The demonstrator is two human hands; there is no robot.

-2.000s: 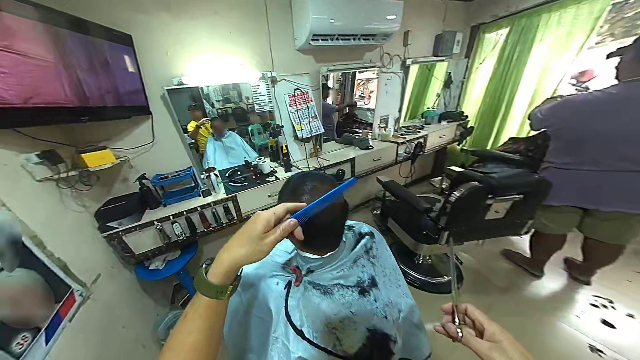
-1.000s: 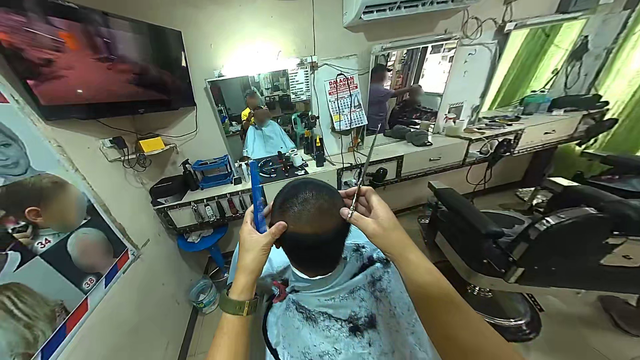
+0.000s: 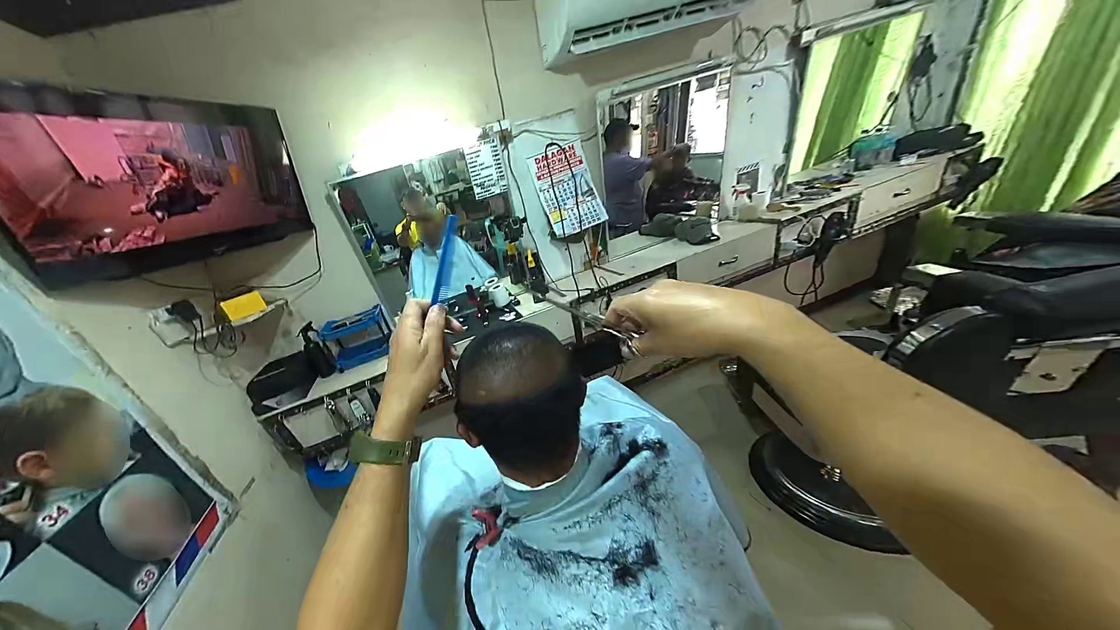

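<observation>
A seated person's head, seen from behind, is in the middle, above a light blue barber's cape strewn with dark hair clippings. A red clip and a black cord lie on the cape's back. Just left of the head, my left hand holds a blue comb upright. To the right of the head, my right hand holds metal scissors, their blades pointing up and left. Neither tool touches the hair, as far as I can see.
A counter with drawers runs along the wall beneath mirrors. A blue rack and a black bottle stand on its left part. A black barber chair is at the right. A television hangs at the upper left.
My right hand with the scissors has moved from the head's right side out to the right, the blades now tilted leftward. One second ago both hands were at the head. The view has shifted.
</observation>
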